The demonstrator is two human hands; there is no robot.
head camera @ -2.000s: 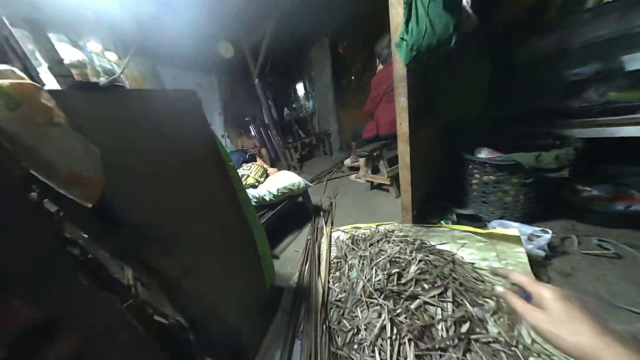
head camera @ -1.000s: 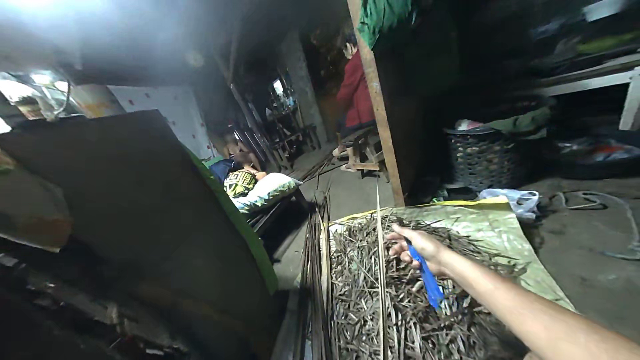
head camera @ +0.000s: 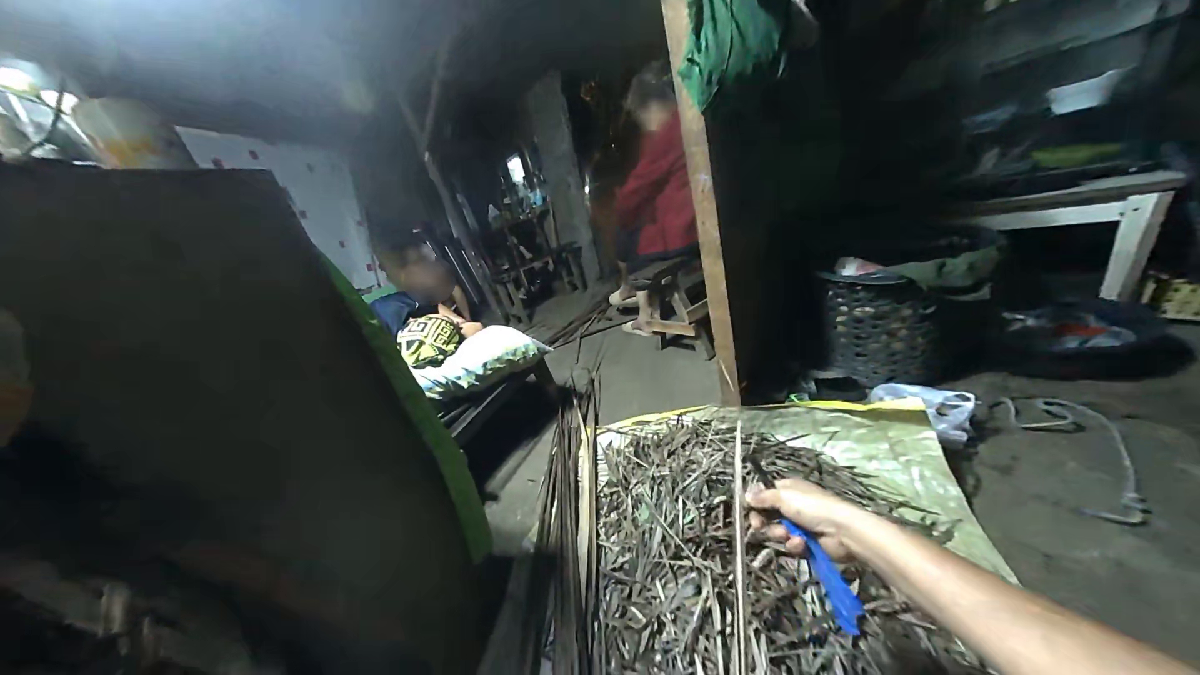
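My right hand reaches in from the lower right, its fingers closed on a tool with a blue handle, probably a knife; its dark front end shows only faintly beyond the fingers. Upright against the fingertips stands a long pale strip. Beneath lies a heap of dry brown leaf or stalk scraps on a pale green woven sheet with a yellow edge. Long dark stalks run along the left side of the heap. My left hand is not in view.
A dark panel with a green edge stands at left. Behind it a person lies by a pillow. A person in red sits beyond a wooden post. A woven basket, plastic bag and rope are at right.
Two seconds ago my right hand was at the heap's right edge; it has since moved left over the heap. The upright pale strip, absent in the oldest frame, stands by my fingers in the last two.
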